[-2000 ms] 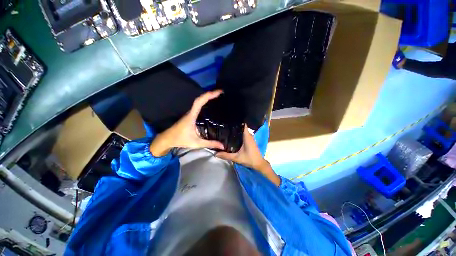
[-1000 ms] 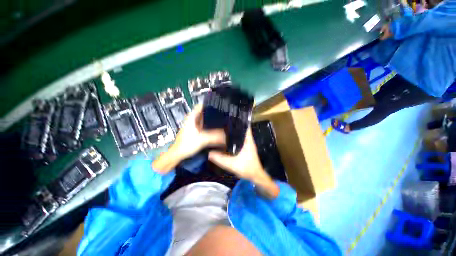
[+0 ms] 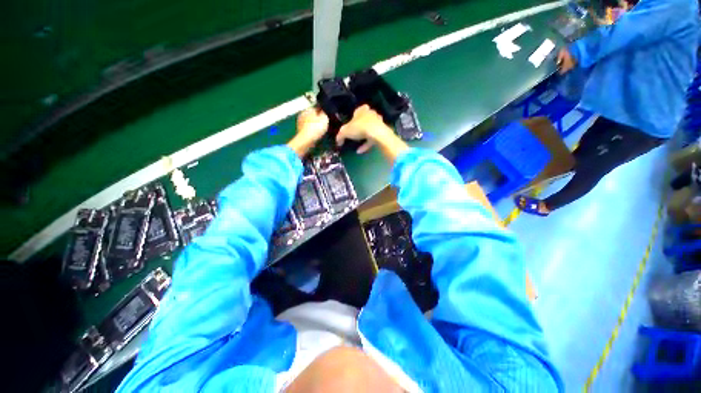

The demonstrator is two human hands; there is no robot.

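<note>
A stack of small black parts [image 3: 336,98] stands on the green bench by the white rail. My left hand [image 3: 310,127] is at its left lower side and my right hand [image 3: 364,127] at its right lower side, both touching it. Another dark bundle [image 3: 375,90] lies just right of it, with a silvery-ended piece [image 3: 410,123] at its lower end. Phone mid-frame assemblies [image 3: 335,183] lie in a row on the bench below my hands, partly covered by my left sleeve.
More mid-frame assemblies [image 3: 127,230] lie at the left. A cream-white cluster [image 3: 183,184] lies near the rail. A carton [image 3: 478,196] with a black blister tray [image 3: 401,249] is below the bench edge. A person in a blue smock [image 3: 630,69] stands at the right, near white pieces [image 3: 509,40].
Both hands have moved forward from near my body to the bench by the rail, bringing the black stack beside the other dark bundle. The view has shifted, so more conveyor shows.
</note>
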